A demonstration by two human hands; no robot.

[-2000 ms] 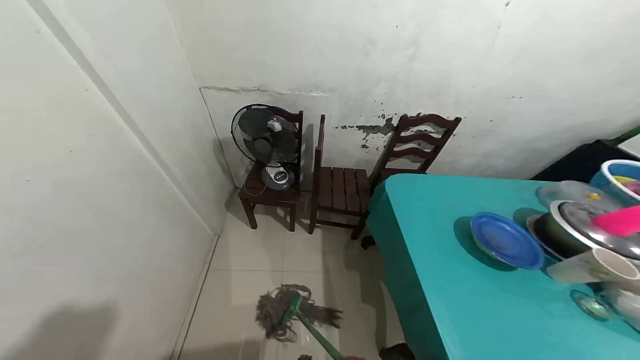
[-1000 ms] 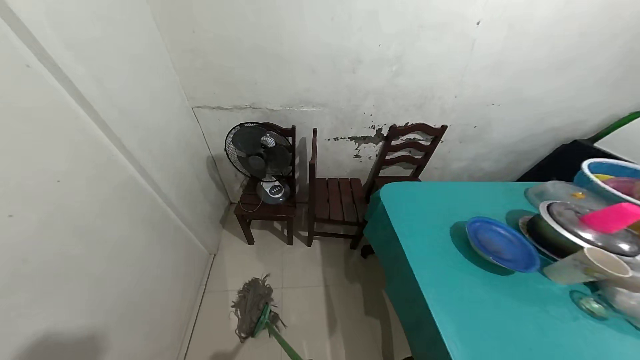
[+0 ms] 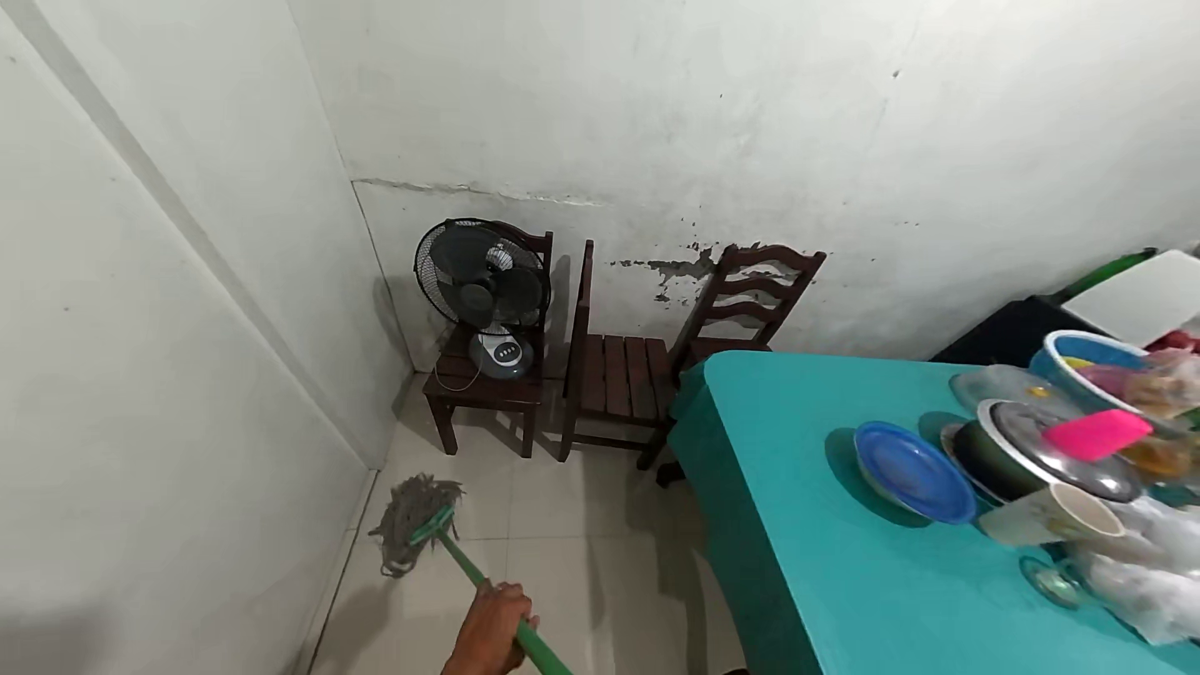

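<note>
My left hand [image 3: 492,626], at the bottom of the head view, is closed around the green handle [image 3: 539,649] of a mop. The handle slants up and left from the bottom edge to a green clamp [image 3: 432,527]. Grey string strands of the mop head [image 3: 409,514] lie spread on the pale tiled floor, near the base of the left wall. My right hand is out of view, and the handle's far end is cut off by the frame.
A black fan [image 3: 483,281] stands on a dark wooden chair [image 3: 487,392] in the corner. Two more wooden chairs [image 3: 619,375] [image 3: 757,291] stand beside it. On the right, a teal-covered table [image 3: 778,450] holds a blue plate [image 3: 914,472], a lidded pot [image 3: 1012,450] and a cup [image 3: 1050,516].
The mop head has moved left over the floor, toward the left wall. My left hand and more of the green handle have come into view since one second ago.
</note>
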